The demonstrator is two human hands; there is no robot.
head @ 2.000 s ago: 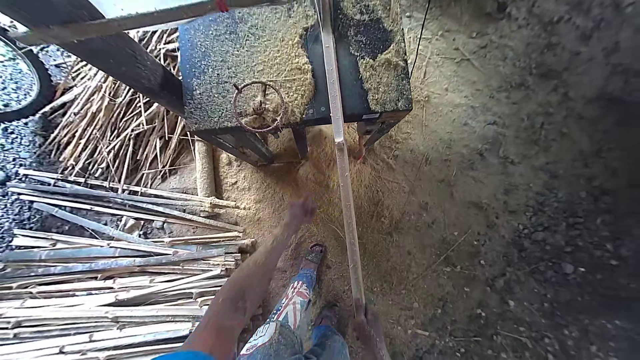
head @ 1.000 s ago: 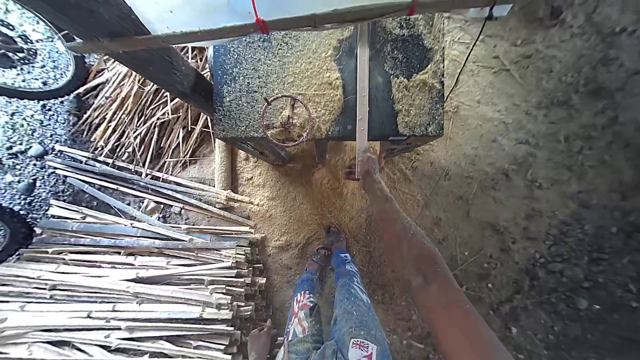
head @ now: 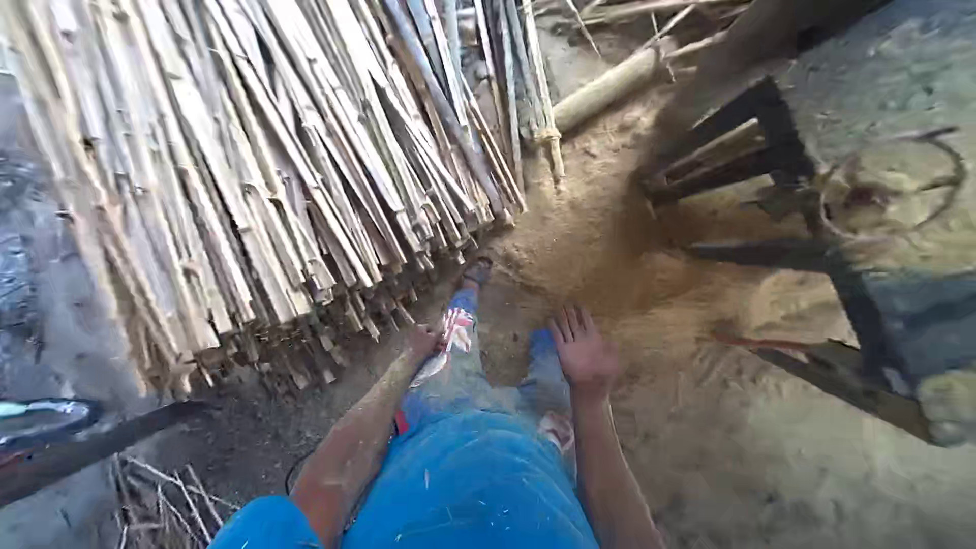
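Note:
My left hand [head: 427, 341] hangs beside my left thigh, near the cut ends of a large pile of split bamboo strips [head: 252, 168]; its fingers are partly hidden, and whether it holds anything is unclear. In front of my right leg is my right hand [head: 585, 351], palm down with its fingers apart and nothing in it. At the right stands a dust-covered machine table [head: 934, 305] with a round metal handwheel [head: 894, 183] on its side and dark legs.
Sawdust [head: 648, 282] covers the ground between me and the machine table. A thick bamboo pole [head: 610, 88] lies beyond the pile. Part of a wheel [head: 53, 423] shows at the lower left, above some thin sticks [head: 171, 496].
The view has swung strongly left toward the bamboo pile. My right hand, earlier at the end of a long strip on the machine table, is now off it and empty by my leg.

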